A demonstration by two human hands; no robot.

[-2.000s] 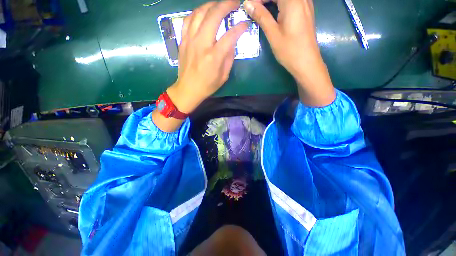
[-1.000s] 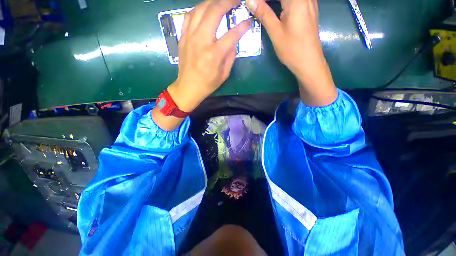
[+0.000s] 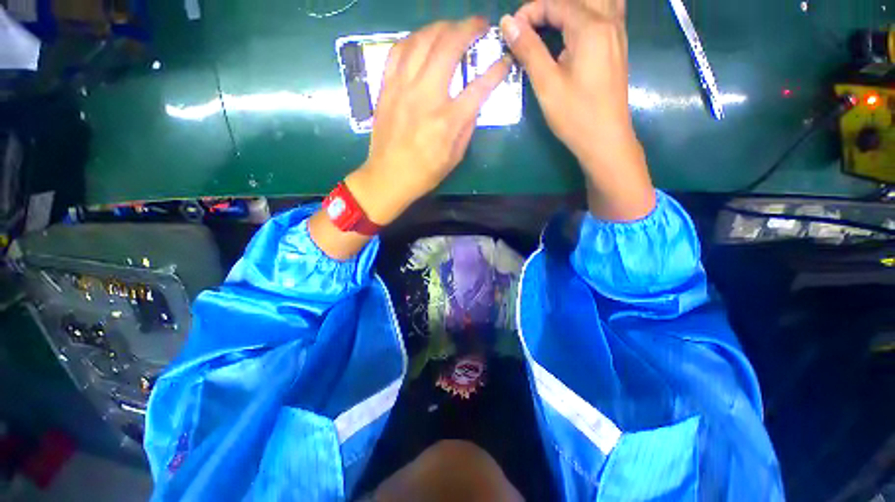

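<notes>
An opened smartphone (image 3: 360, 86) lies flat on the green bench mat, its back white with a dark strip at the left end. My left hand (image 3: 424, 113) lies across its middle, fingers spread, fingertips at the small dark parts near its right end. My right hand (image 3: 579, 83) is at the handset's upper right corner, thumb and index finger close together. Whether a tiny part is between those fingertips is too small to tell. My left hand hides the handset's middle.
Silver tweezers (image 3: 699, 61) lie on the mat at the upper right. A yellow and black power supply (image 3: 868, 137) with a red light stands at the right edge. A clear component tray (image 3: 108, 324) is at lower left. A tray of pale pieces (image 3: 819, 224) is below the bench edge at right.
The view has shifted slightly, so the handset appears lower and further right. The power supply's red light now shows. Both hands remain at the handset with small finger movements.
</notes>
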